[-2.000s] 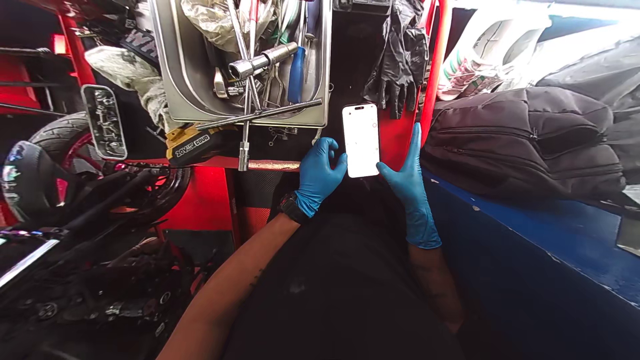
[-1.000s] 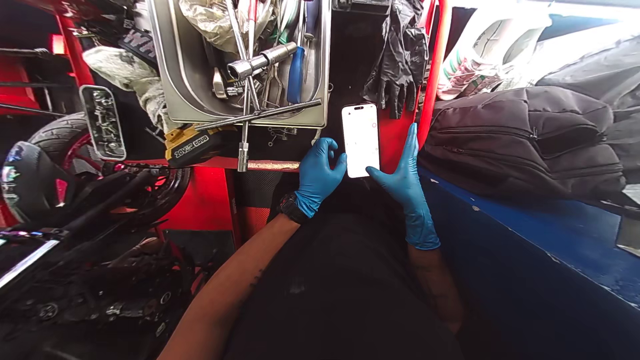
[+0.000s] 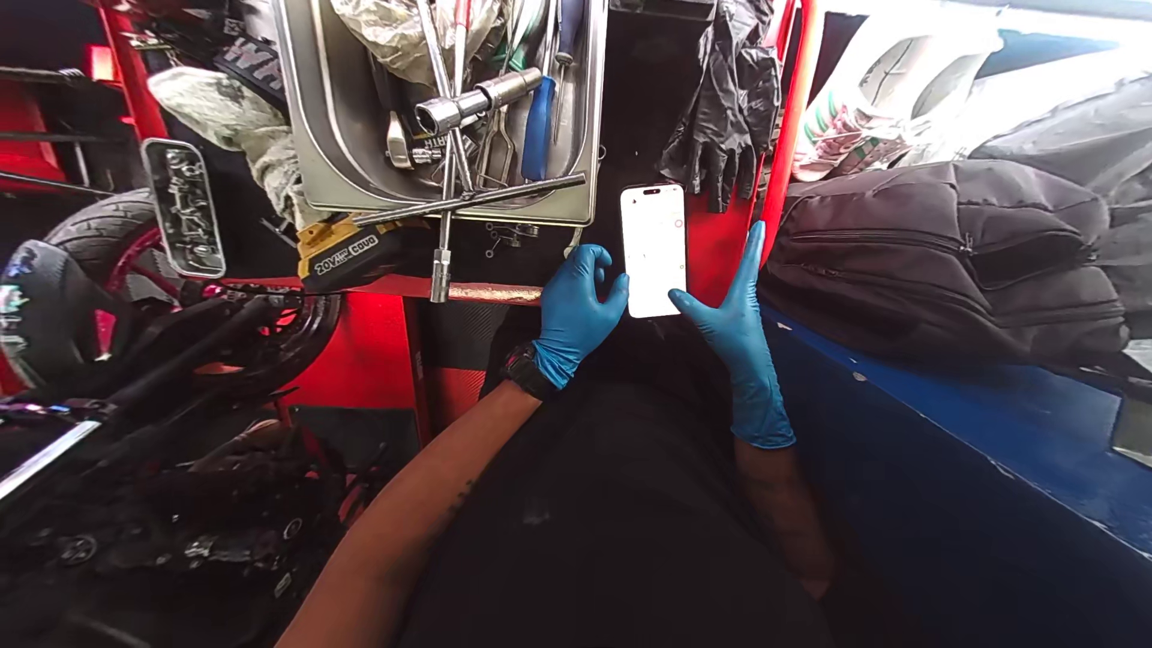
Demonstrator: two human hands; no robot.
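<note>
A smartphone [image 3: 654, 250] with a bright white screen stands between my two hands at the edge of the red and black workbench. My left hand [image 3: 581, 310], in a blue glove with a dark watch at the wrist, is beside the phone's left edge, fingers curled and thumb close to it; whether it bears on the phone is hard to tell. My right hand [image 3: 733, 328], also blue-gloved, has its thumb at the screen's lower right corner and its fingers spread away from the phone. Black gloves [image 3: 725, 108] hang just above that hand.
A steel tray [image 3: 441, 209] holds screwdrivers, sockets and a plastic bag, with a cross-shaped wrench on top. Left of it are a yellow and black battery tool [image 3: 342, 252], a rag [image 3: 225, 112] and a small tray of screws [image 3: 184, 209]. A motorcycle [image 3: 180, 432] is lower left, a black backpack [image 3: 945, 252] right.
My right thumb has shifted a little at the phone's lower right corner. The left hand and the phone have stayed in place.
</note>
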